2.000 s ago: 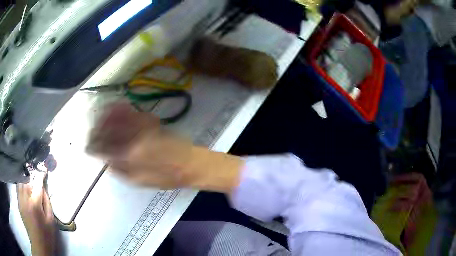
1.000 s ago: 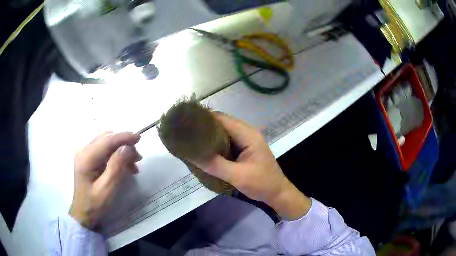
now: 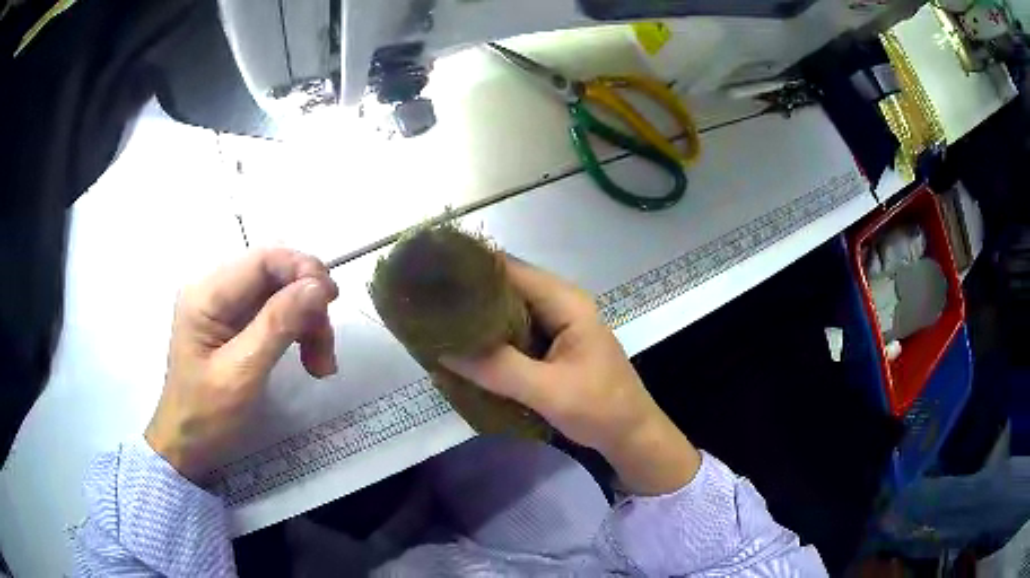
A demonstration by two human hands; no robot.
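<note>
My right hand point(image 3: 576, 378) is shut on a brown, furry-ended brush point(image 3: 446, 296) and holds it upright over the front of the white table point(image 3: 542, 243). My left hand point(image 3: 243, 344) is just left of the brush, not touching it. Its thumb and index finger are pinched together and the other fingers are curled. I cannot tell if a fine thread is between the fingertips. Scissors with one green and one yellow handle loop point(image 3: 635, 138) lie behind and right of the brush, points towards the machine head.
The sewing machine head point(image 3: 288, 51) stands at the back, its needle area in bright glare. Dark cloth point(image 3: 169, 68) lies at the back left. A printed ruler point(image 3: 373, 429) runs along the table's front edge. A red tray in a blue bin point(image 3: 917, 378) is at the right, below table level.
My right hand has gone from reaching over the table to holding the brush, which lay behind the scissors. My left hand has left the needle area, and its fingertips have closed further. The view has shifted.
</note>
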